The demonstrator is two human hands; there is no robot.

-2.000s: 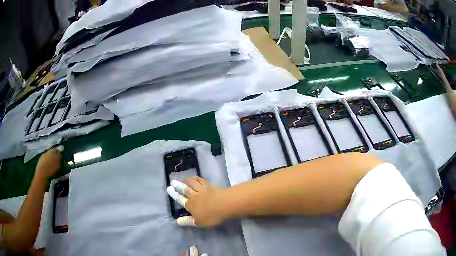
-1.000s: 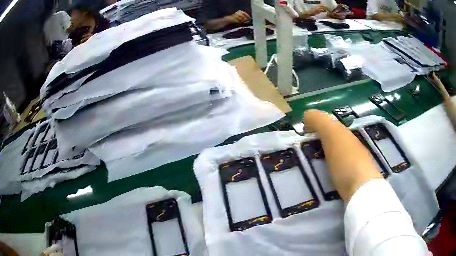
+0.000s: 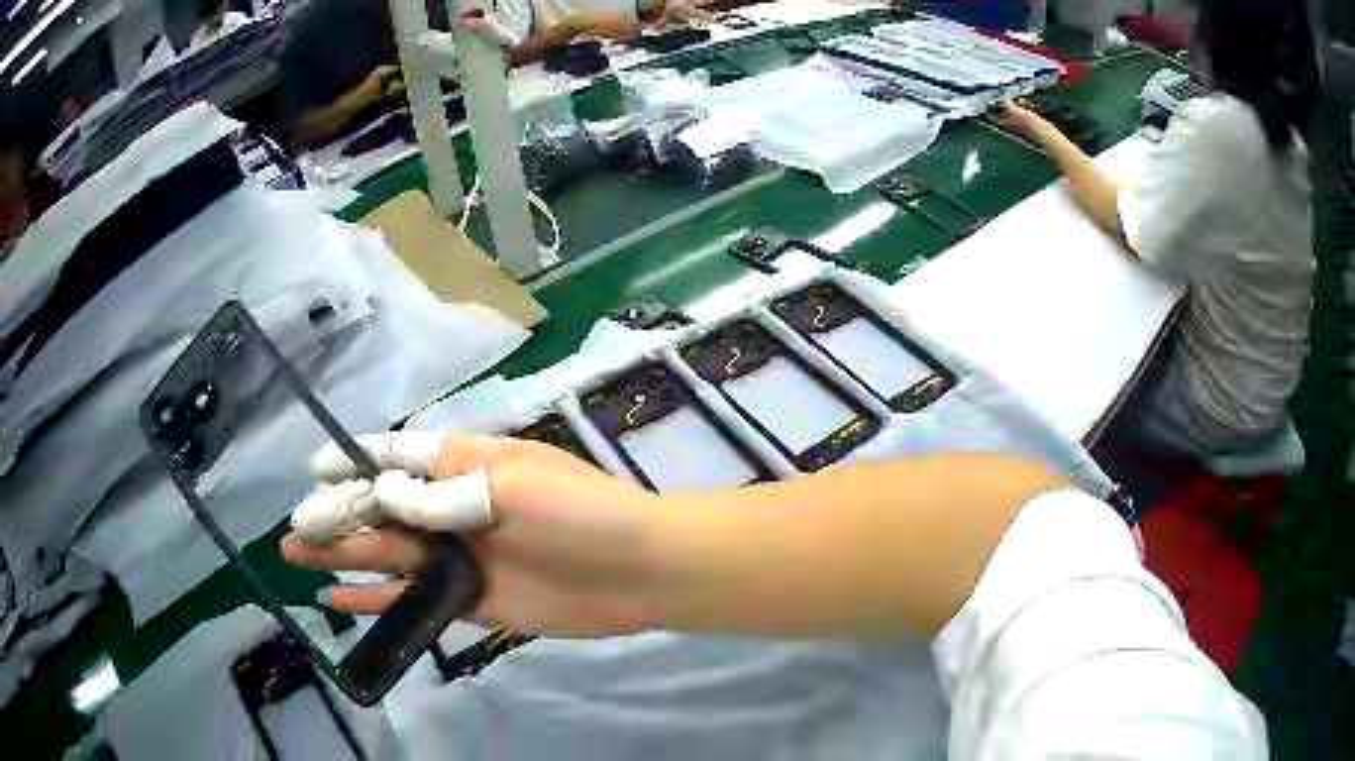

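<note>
My right hand (image 3: 446,520), with white finger cots, grips a black phone middle frame (image 3: 201,394) by its lower edge. The frame is raised and tilted at the left, round camera holes at its top end. Behind and below my forearm, several middle frames (image 3: 773,394) lie in a row on a white liner cloth (image 3: 1011,446); my hand and arm hide part of the row. Another frame (image 3: 283,687) lies on a cloth at the bottom left. My left hand is not in view.
A tall pile of white sheets (image 3: 223,283) stands left, with brown cardboard (image 3: 446,253) and a white post (image 3: 498,149) behind. The green belt (image 3: 654,245) carries loose frames and clear bags. A seated person (image 3: 1226,253) is at the right beside a white table (image 3: 1040,298).
My right hand has moved left from the belt side and now holds a frame up. The view has swung right, showing the seated person. My left hand has left the picture.
</note>
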